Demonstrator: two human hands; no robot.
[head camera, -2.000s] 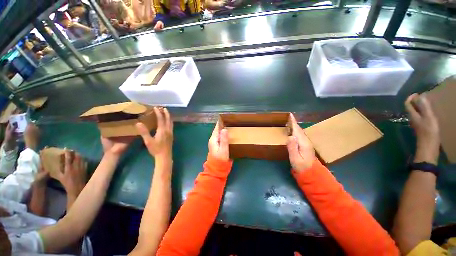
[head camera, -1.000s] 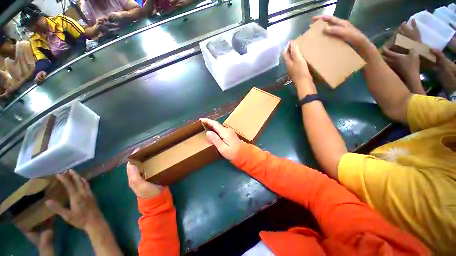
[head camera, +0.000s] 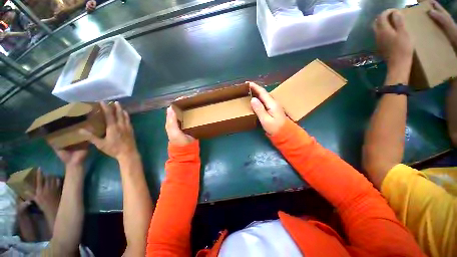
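Observation:
An open brown mailer box (head camera: 220, 125) is held between my two hands at the bench edge, its open side showing a plain cardboard inner face. My left hand (head camera: 178, 129) grips its left end. My right hand (head camera: 269, 109) grips its right end, thumb on the near side and fingers over the rim. A closed flat brown mailer box (head camera: 309, 91) lies on the bench just right of my right hand.
Two white trays, left (head camera: 107, 83) and right (head camera: 310, 30), stand on the belt (head camera: 200, 50). A neighbour's hands at left hold a half-open box (head camera: 70, 123). At right, another person's hands hold a box (head camera: 431, 45).
The view has swung right and then back left. My hands keep their grip on the open box. The right neighbour's box is turned differently from one second ago.

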